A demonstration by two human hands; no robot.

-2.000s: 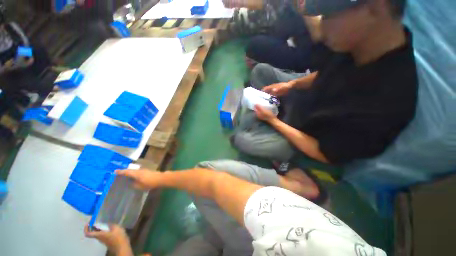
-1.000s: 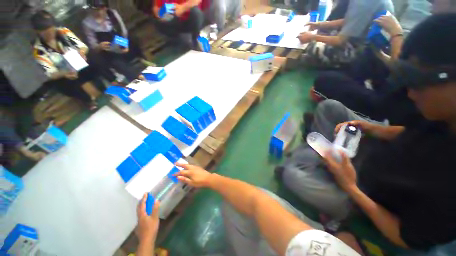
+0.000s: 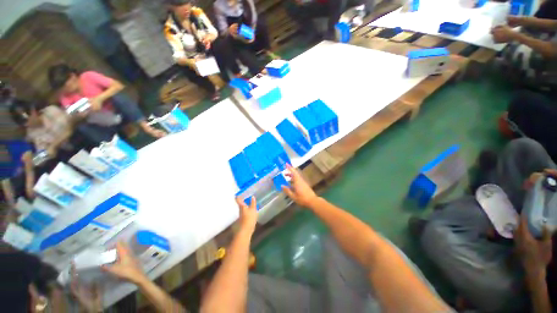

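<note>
An open carton (image 3: 264,191) with a pale inside and blue flaps stands at the table's near edge. My left hand (image 3: 247,211) holds its left side by a blue flap. My right hand (image 3: 298,185) is at its right side, fingers on the other blue flap. The inside shows pale; its content is too blurred to tell. Closed blue cartons (image 3: 259,156) stand in a row right behind it, with more blue cartons (image 3: 316,120) farther along the edge.
The white-topped pallet table (image 3: 195,159) runs away to the upper right. A person's hands (image 3: 125,263) work by cartons at the lower left. White-faced cartons (image 3: 70,178) line the far left. A person at right holds a clear tray (image 3: 496,209); an open carton (image 3: 436,174) stands on the green floor.
The view has swung left, showing more of the table's left part. The carton between my hands has turned, and its raised pale flap no longer shows broad and flat. Both hands remain at the carton.
</note>
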